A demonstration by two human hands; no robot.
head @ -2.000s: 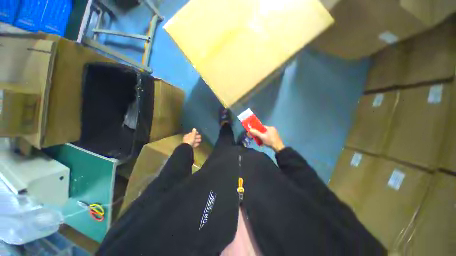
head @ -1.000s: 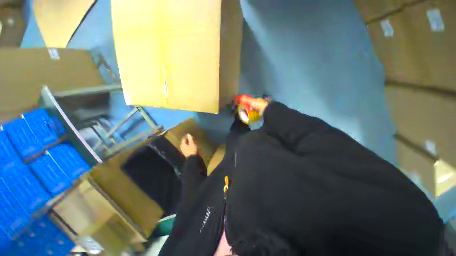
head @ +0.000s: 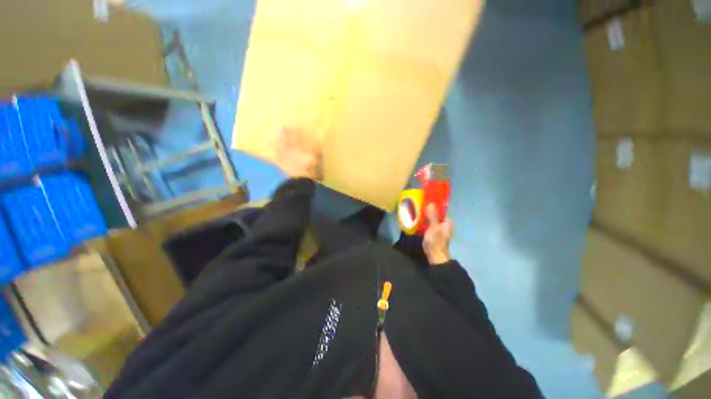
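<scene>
A large plain tan carton (head: 366, 86) lies in front of me at the top centre, with a faint seam down its upper face. My left hand (head: 298, 153) is blurred and lies on the carton's near left edge, not visibly gripping anything. My right hand (head: 438, 238) holds the red tape gun (head: 436, 204) beside the carton's near right corner. A yellow roll of packing tape (head: 408, 211) shows on the gun's left side.
Labelled cartons (head: 647, 187) are stacked along the right. At left are blue boxes (head: 54, 195) on a rack, a grey metal stand (head: 214, 144) and an open carton with black lining (head: 183, 249). Blue floor (head: 514, 179) shows right of the carton.
My left hand has moved up and forward onto the carton. My right hand has moved right and slightly down with the tape gun. The view has shifted, and the carton appears further right and tilted.
</scene>
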